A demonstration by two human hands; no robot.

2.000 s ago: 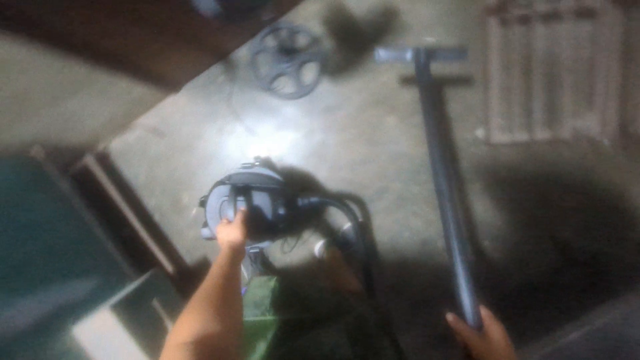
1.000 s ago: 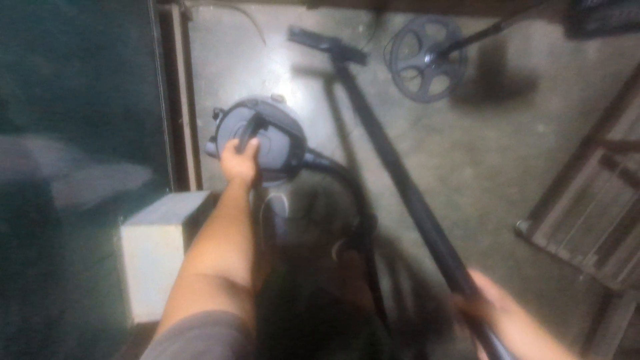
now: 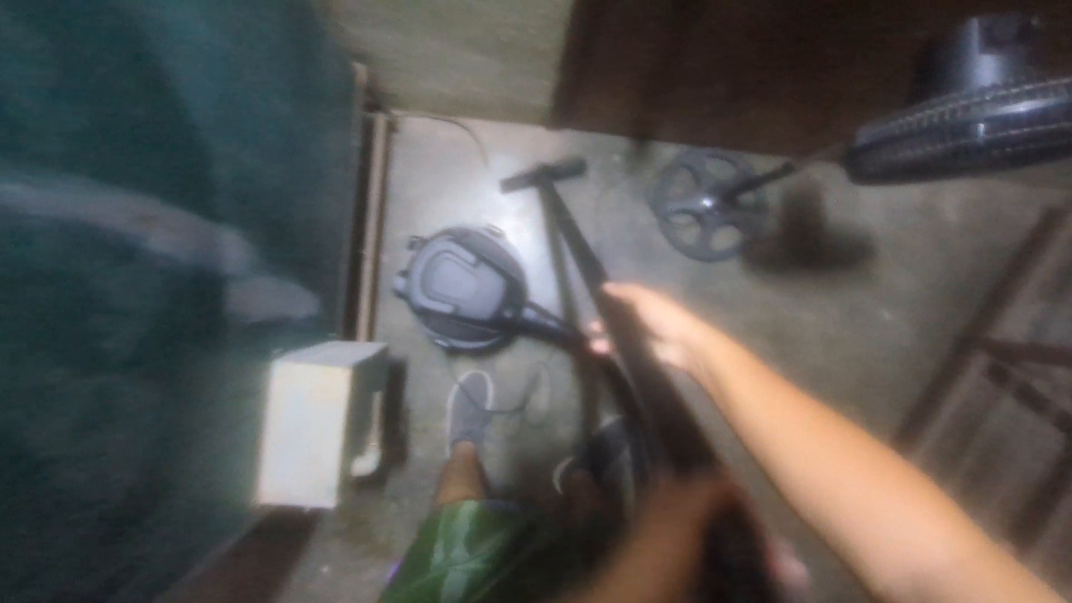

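Note:
A grey and black canister vacuum cleaner (image 3: 461, 289) sits on the concrete floor, its black hose (image 3: 548, 325) running right and down behind the long dark wand. My right hand (image 3: 649, 327) is closed around the wand (image 3: 582, 251) at its middle. Lower down, at the bottom of the view, my blurred left hand (image 3: 720, 502) grips the same wand; part of it is hidden. The wand's wide floor head (image 3: 544, 174) lies up and to the right of the canister. A thin cord crosses near my shoe (image 3: 471, 406).
A pedestal fan stands at right, its round base (image 3: 710, 203) on the floor and its caged head (image 3: 963, 130) at upper right. A whitish box (image 3: 303, 427) stands left of my foot. A slatted wooden frame (image 3: 997, 402) is at lower right, and a dark green panel (image 3: 167, 276) at left.
My left hand has let go of the canister's handle and moved right onto the wand's lower part. My right hand now holds the wand further up, nearer the floor head.

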